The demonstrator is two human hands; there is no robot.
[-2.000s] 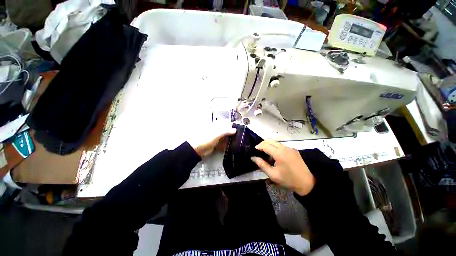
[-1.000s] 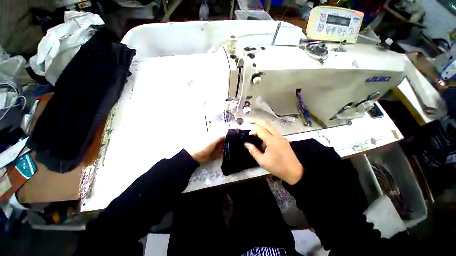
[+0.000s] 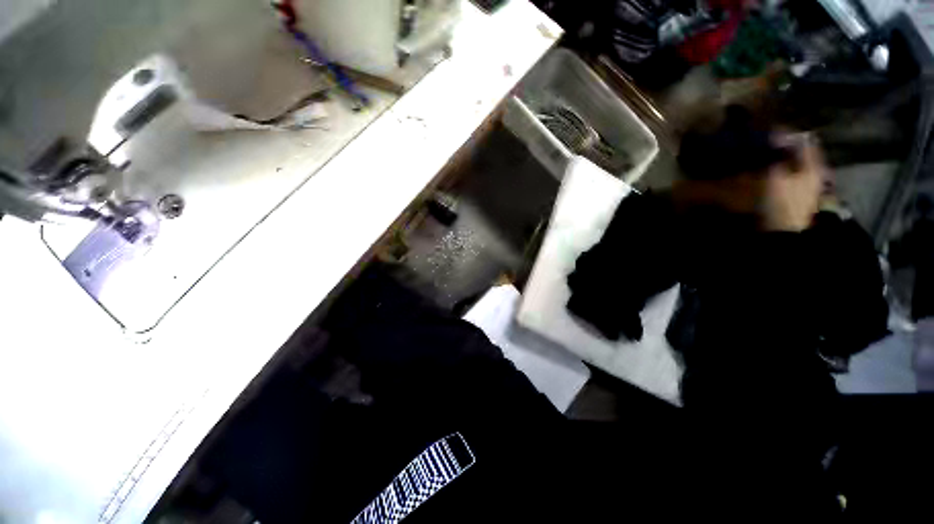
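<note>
My right hand (image 3: pixel 794 186) is at the upper right, strongly blurred, at the end of a black sleeve. A dark blurred thing (image 3: pixel 725 141) is beside its fingers; I cannot tell whether the hand holds it. My left hand is not in view. Dark fabric (image 3: pixel 620 271) lies over a white surface below the right hand; where it ends and the sleeve begins is unclear. The presser foot and needle area (image 3: pixel 131 220) is at the left, above the shiny needle plate (image 3: pixel 97 261), with no dark fabric under it.
The white sewing table (image 3: pixel 256 297) fills the left, with the off-white machine (image 3: pixel 256 51) over it. Blue and yellowish sticks (image 3: pixel 343 84) lie under the machine arm. A pale bin (image 3: pixel 614 113) with coiled dark contents stands beyond the table edge. A white board (image 3: pixel 553 276) is beside my lap.
The view has swung right and closer to the table. My right hand has left the needle area for the far right. My left hand and the dark piece at the needle are out of view.
</note>
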